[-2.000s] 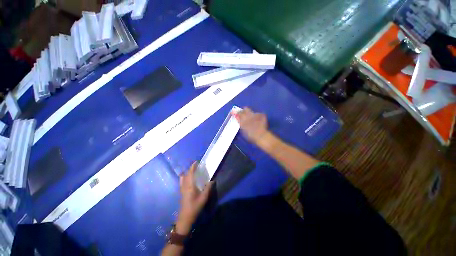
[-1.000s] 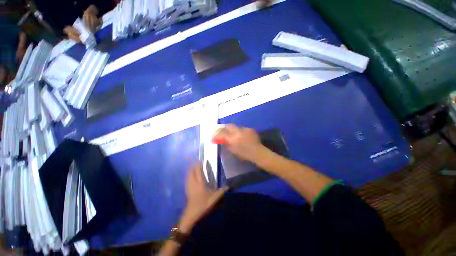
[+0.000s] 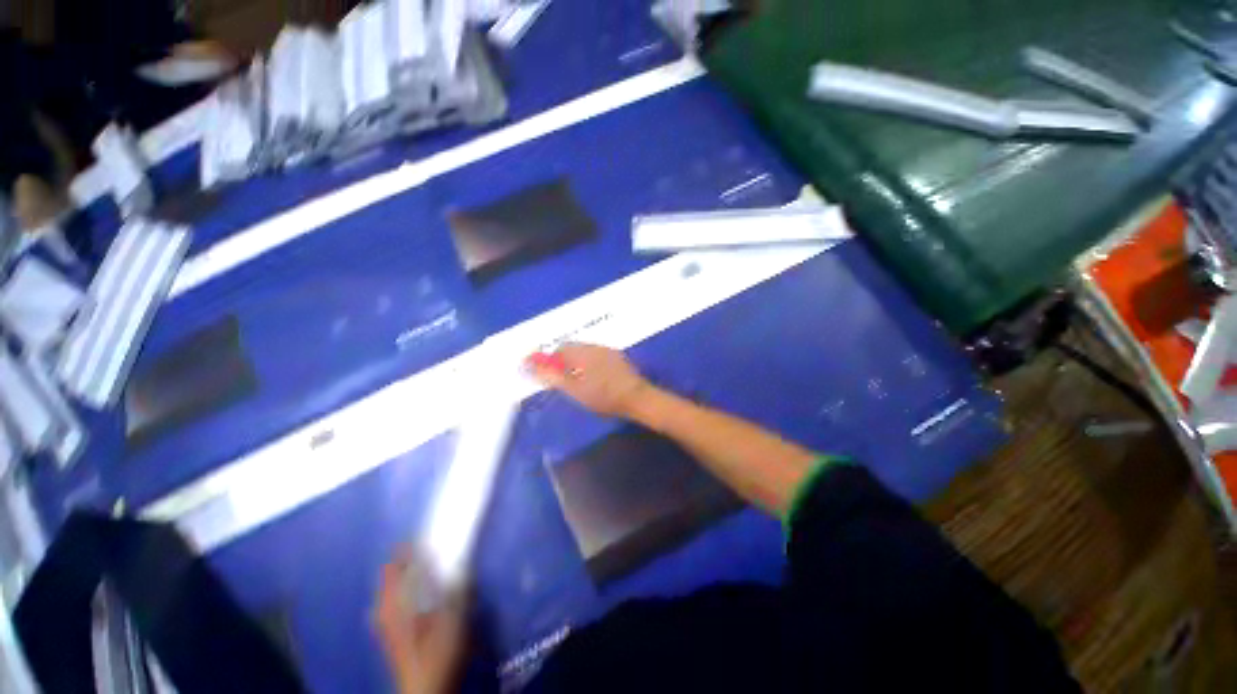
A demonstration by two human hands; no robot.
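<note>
My left hand [image 3: 423,617] holds the near end of a long white plastic part [image 3: 468,495], which points away from me over the blue printed sheet [image 3: 366,495]. Hand and part are blurred. My right hand [image 3: 592,378] is closed around a small red-orange tool [image 3: 547,365] just beyond the far end of the part; its blade cannot be made out. Another white part [image 3: 739,229] lies at the sheet's far right, near the green surface.
A heap of white parts [image 3: 366,68] lies at the far left, with more along the left edge. A black open box [image 3: 163,597] stands lower left. White parts lie on the green surface [image 3: 882,176]. An orange tray [image 3: 1153,271] is at right.
The view has shifted. My left hand has moved left with the part, and my right hand is now off its far end. One white part lies by the green surface where two lay before.
</note>
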